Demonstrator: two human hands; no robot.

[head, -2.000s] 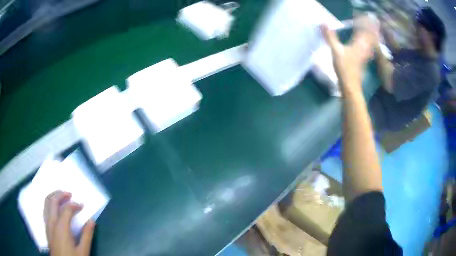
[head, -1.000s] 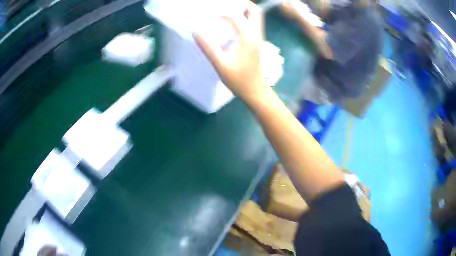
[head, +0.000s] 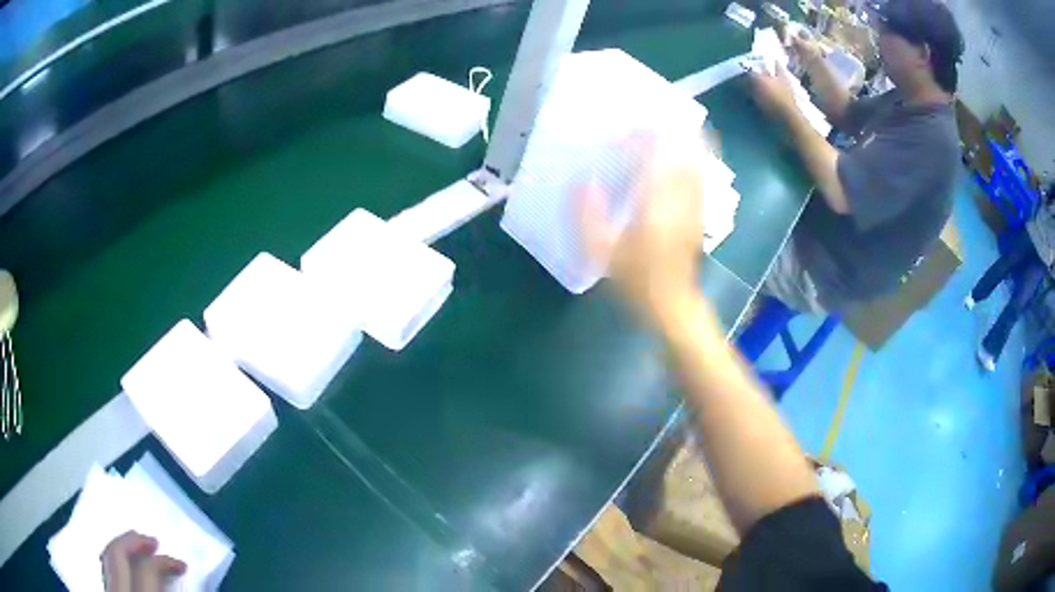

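Three white trays stand in a slanted row: the right one (head: 378,275), the middle one (head: 282,328) and the left one (head: 197,401). A tall nested tray stack (head: 558,191) with ridged sides stands beside the metal post. My right hand (head: 642,226) is blurred in front of the stack, fingers apart, with nothing seen in it; contact with the stack is unclear. My left hand (head: 141,564) rests on loose thin white sheets (head: 179,520) at bottom left, fingers slightly bent; its lower part is cut off.
A white tray with a cord loop (head: 437,109) lies on the green belt (head: 231,162). A cream round device (head: 7,303) with a cord is cut off at the left edge. A seated person (head: 891,174) handles white items at upper right. Open cartons (head: 683,497) stand below the bench edge.
The row now shows three trays instead of two. My right hand has moved down the picture relative to the post side of the stack. The view has shifted; my left hand stays on the sheets.
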